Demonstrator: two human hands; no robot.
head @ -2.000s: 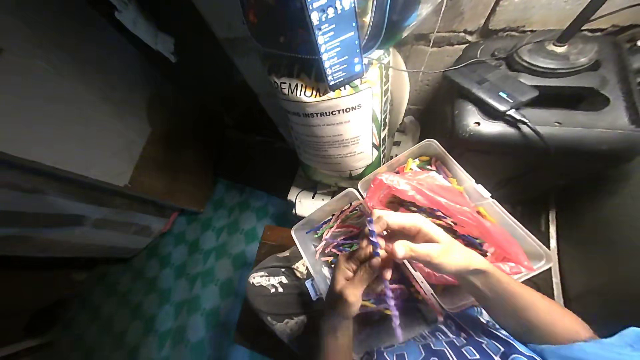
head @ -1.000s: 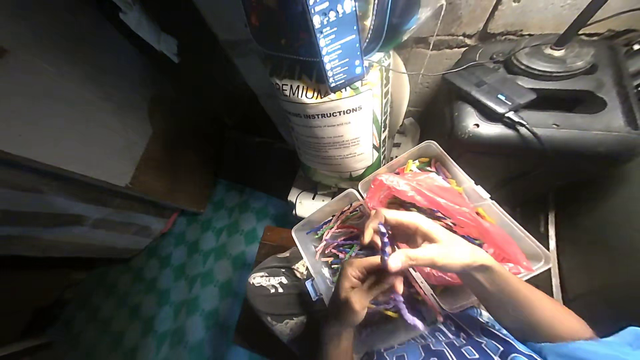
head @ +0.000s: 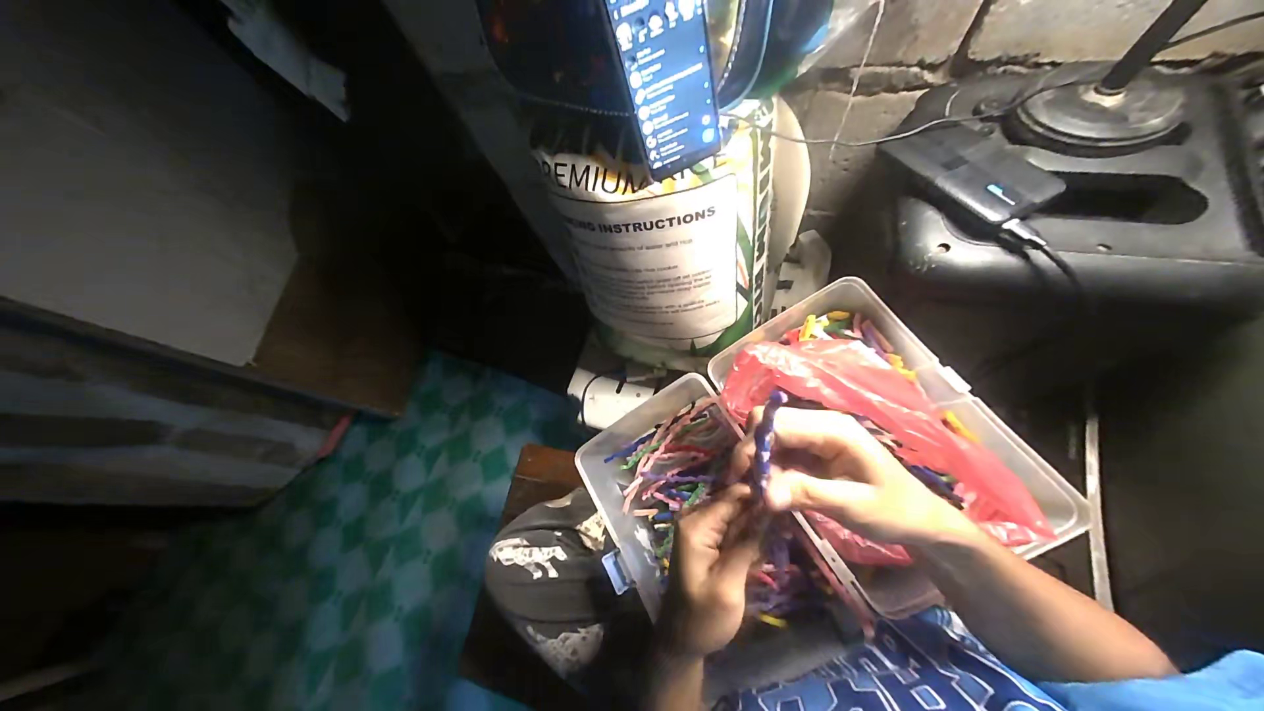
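A dark blue and purple twisted strand (head: 764, 444) stands upright between my two hands. My left hand (head: 713, 563) grips its lower part, which the fingers mostly hide. My right hand (head: 839, 474) pinches it from the right with thumb and fingers. Beneath my hands lies an opened clear plastic case (head: 640, 403) on my lap. Its left half holds many thin twisted strands (head: 671, 449) in pink, green, blue and purple. In the right half a red plastic bag (head: 948, 444) lies over more coloured strands.
A printed rice sack (head: 657, 267) stands behind the case, with a lit smartphone (head: 667, 89) above it. At the right, a black device with a cable (head: 978, 178) and a round stand base (head: 1101, 114) rest on a black plastic box (head: 1086, 257). A wooden edge (head: 494, 592) shows at my left knee.
The lighter purple length that hung below my hands in the earlier frames no longer shows there. Both hands have stayed close together over the case.
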